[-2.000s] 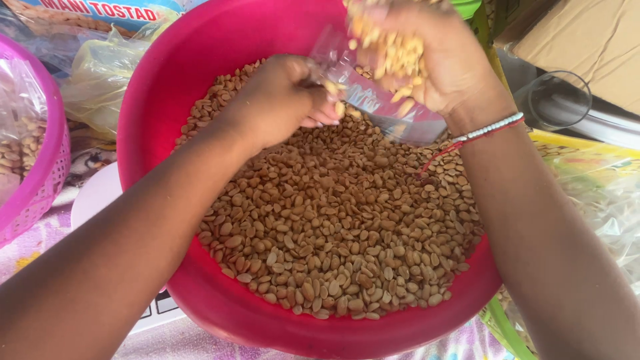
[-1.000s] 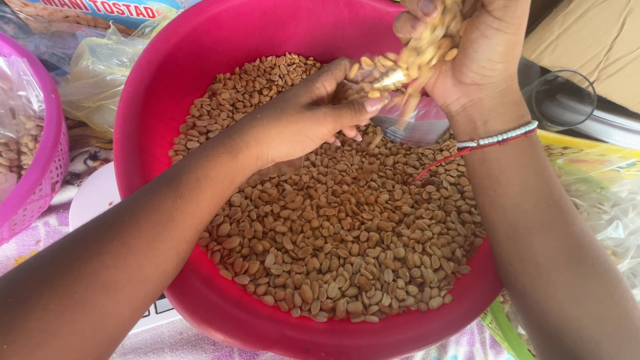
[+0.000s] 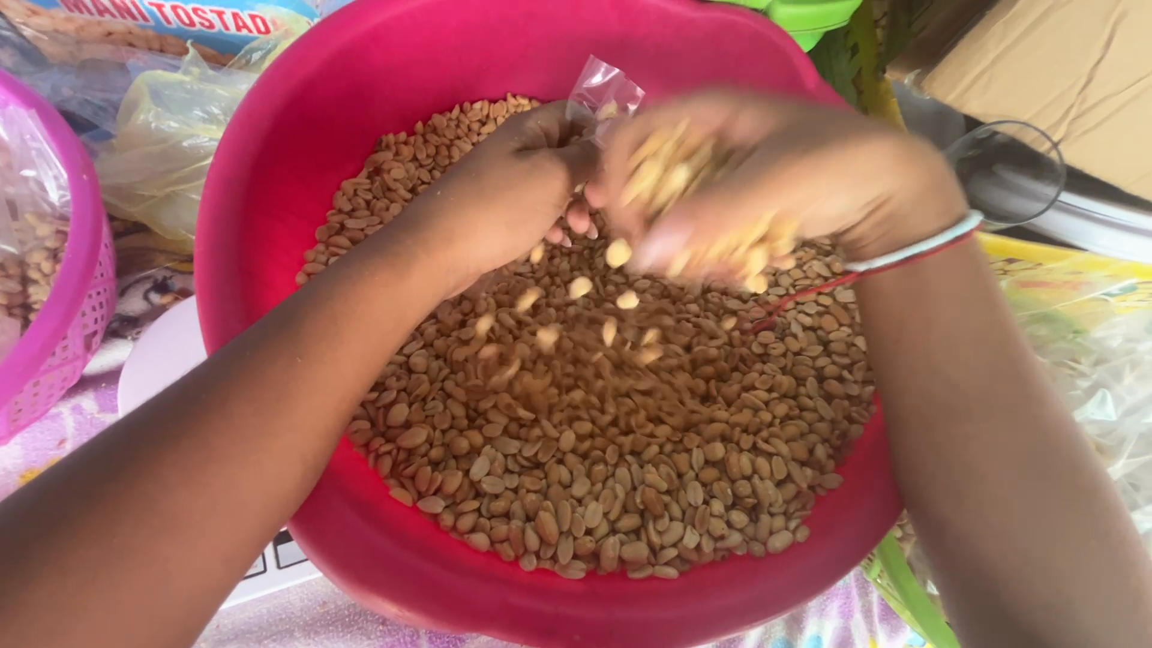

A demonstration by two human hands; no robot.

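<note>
A large pink plastic basin [image 3: 270, 162] holds a bed of peanuts [image 3: 576, 504]. Above its upper middle, my left hand [image 3: 526, 180] has its fingers closed on a clear plastic bag [image 3: 605, 90], whose corner sticks up behind the knuckles; the rest of the bag is hidden. Close to the right of the bag, my right hand [image 3: 756, 180] is blurred and cups a handful of peanuts. Loose peanuts drop from around my hands onto the bed below. A beaded bracelet and a red string are on my right wrist, and the string hangs over the peanuts.
A magenta basket [image 3: 76, 297] with bagged peanuts stands at the left, near a yellowish plastic bag [image 3: 171, 135] and a printed packet [image 3: 198, 27]. Part of a white device [image 3: 162, 355] shows under the basin. At the right are a drinking glass [image 3: 1008, 171], cardboard [image 3: 1053, 81] and clear bags [image 3: 1102, 387].
My right hand, higher up a second ago and shedding peanuts over my left hand, is now lower and beside it. Loose peanuts now fall over the middle of the basin.
</note>
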